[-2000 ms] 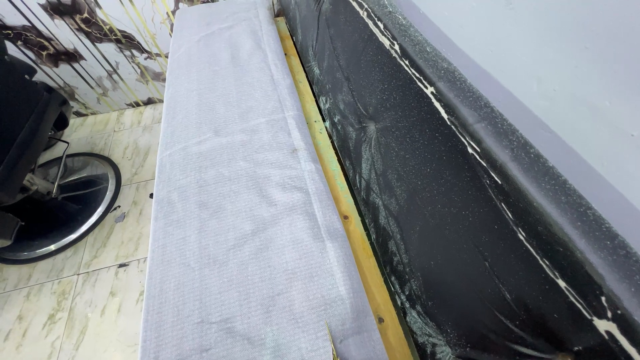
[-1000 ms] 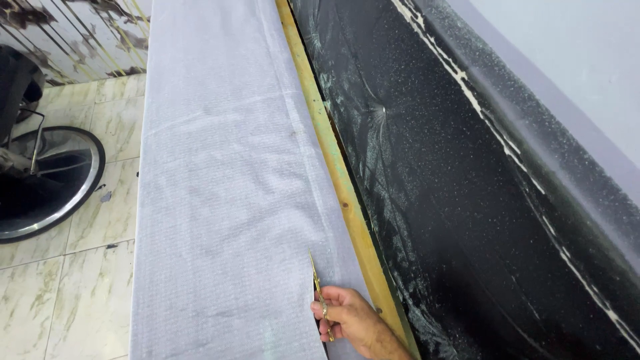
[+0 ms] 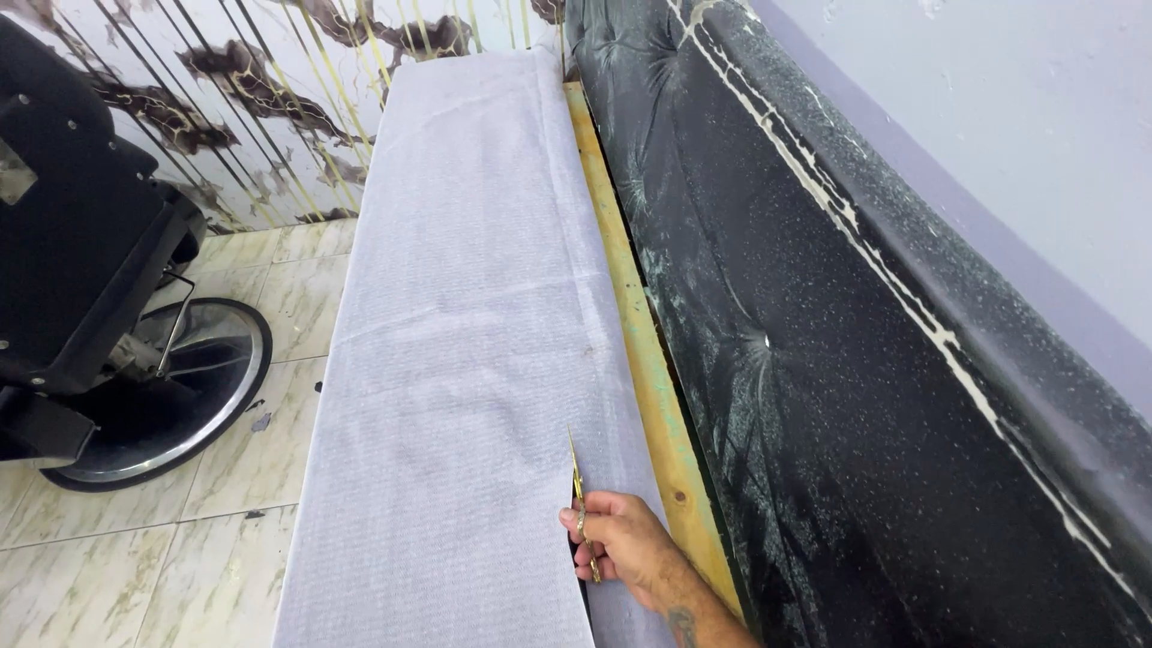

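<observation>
My right hand (image 3: 625,544) grips a pair of gold-coloured scissors (image 3: 579,486) by the handles, their tips pointing away from me. The scissors are at the top of a slit in a light grey-lilac fabric (image 3: 450,360), which lies over a long bench seat. Something dark shows through the slit below the hand. Along the fabric's right side runs a bare wooden board (image 3: 652,378). My left hand is out of view.
Right of the board stands a black tufted backrest (image 3: 810,360) with cracked, peeling covering, against a pale wall (image 3: 1008,108). At left a black salon chair (image 3: 81,225) on a round metal base (image 3: 256,360) stands on marble-look floor tiles (image 3: 243,450). A patterned wall is behind.
Two seconds ago no hand was in view; one second ago my right hand was there with the scissors at the fabric. The view has shifted to show more of the bench's far end.
</observation>
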